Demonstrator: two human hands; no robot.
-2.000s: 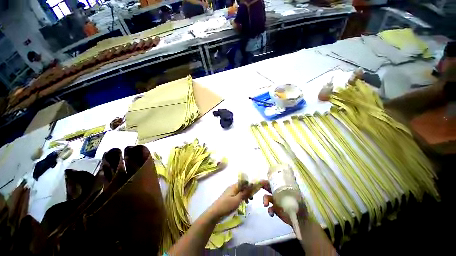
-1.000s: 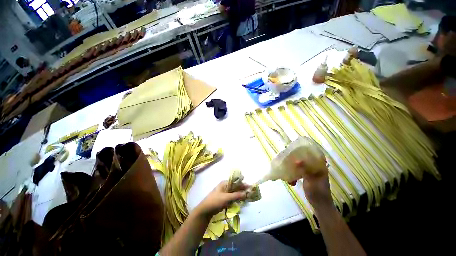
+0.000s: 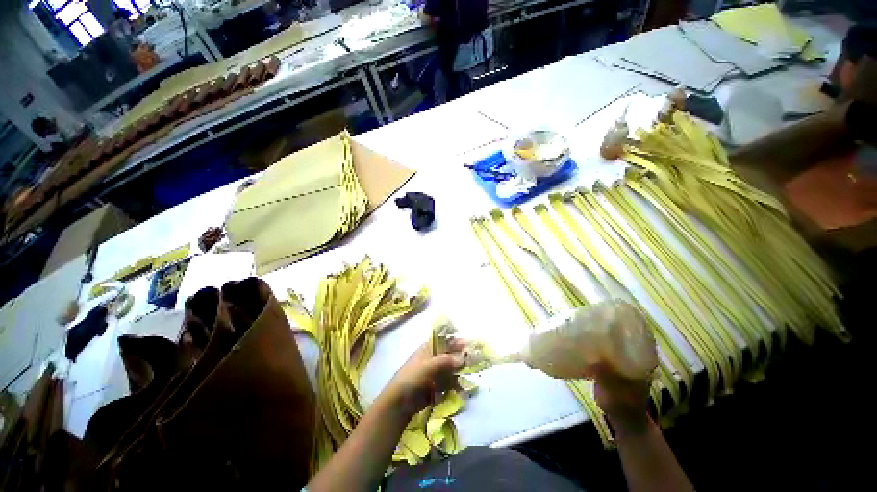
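My left hand (image 3: 431, 373) holds a yellow strap (image 3: 473, 357) near its end, low over the white table in front of me. My right hand (image 3: 620, 389) grips the whitish glue bottle (image 3: 596, 341), tilted on its side with its nozzle pointing left at the strap end. Whether the tip touches the strap is too blurred to tell. A loose pile of yellow straps (image 3: 348, 336) lies left of my left hand. A spaced row of straps (image 3: 625, 259) lies at the right, with a dense heap (image 3: 736, 216) beyond it.
Large brown leather pieces (image 3: 226, 384) stand at near left. Stacked yellow panels (image 3: 293, 204), a black crumpled lump (image 3: 419, 209), a blue tray (image 3: 553, 181) with a white pot (image 3: 540, 152) and a small bottle (image 3: 613, 139) lie farther back. A person (image 3: 456, 38) stands beyond the table.
The bottle swung from pointing toward me to lying sideways with its nozzle at the strap end. In the last second it and my right hand shifted slightly right and down.
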